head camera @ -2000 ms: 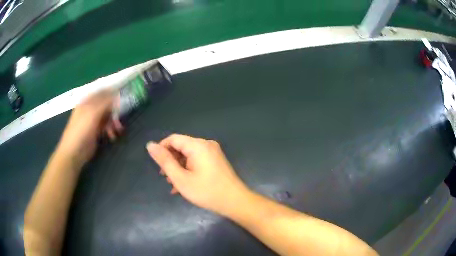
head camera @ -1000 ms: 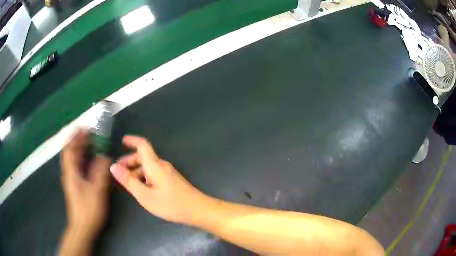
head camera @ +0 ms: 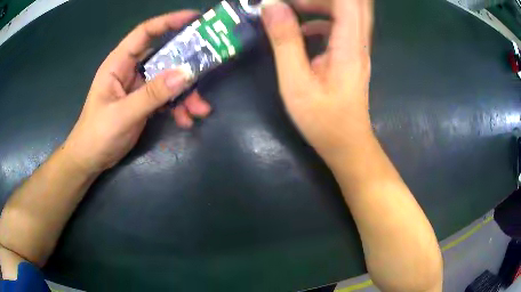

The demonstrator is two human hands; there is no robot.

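My left hand holds a half-assembled handheld unit with the thumb on its shiny grey film and fingers under it. The unit is long and black-rimmed, tilted up to the right, with a green circuit board area bearing pale markings. A white ring part shows at its far end, by the top edge of the picture. My right hand is at that far end, its thumb tip by the ring. Its fingertips are cut off by the top edge, so whether it grips anything cannot be told.
The dark glossy worktop spreads below the hands. Its pale rail shows at the upper corners. A red item lies at the right edge. A floor with a yellow line and dark objects show at the lower right.
The left hand has brought the unit from the rail over the worktop, with its green board now facing up. The right hand has moved up to the unit's far end. The view has shifted.
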